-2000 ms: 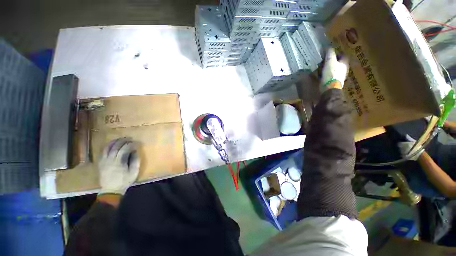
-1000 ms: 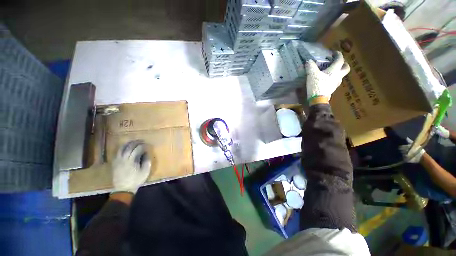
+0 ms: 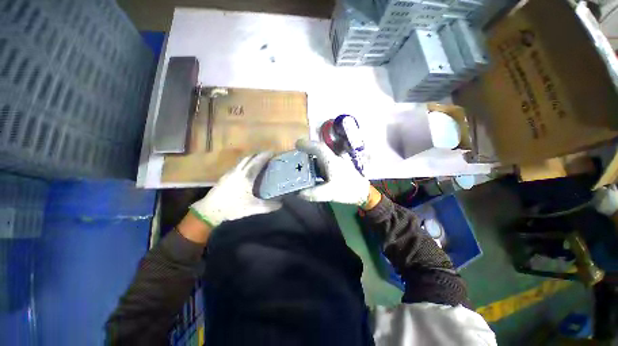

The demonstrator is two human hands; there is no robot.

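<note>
A small grey sheet-metal housing [image 3: 288, 174] with a dark cross-shaped cut-out is held between my two gloved hands, over the front edge of the cardboard work pad [image 3: 261, 121]. My left hand [image 3: 237, 192] grips its left side. My right hand [image 3: 337, 177] grips its right side, with the fingers over the top edge. Both hands wear off-white knit gloves. The air sander [image 3: 346, 137], with a black top and red-rimmed pad, lies on the white bench just beyond my right hand.
A metal block [image 3: 177, 105] and hammer [image 3: 211, 118] lie left. Stacked housings [image 3: 421, 64] stand at the back right beside an open disc box [image 3: 444, 130] and large carton [image 3: 542, 84]. More stacks [image 3: 68, 88] stand far left. A blue bin [image 3: 444, 233] sits below the bench.
My right hand has come back from the right-hand stacks with a housing. My left hand has left the cardboard and now holds the housing too. The view has shifted.
</note>
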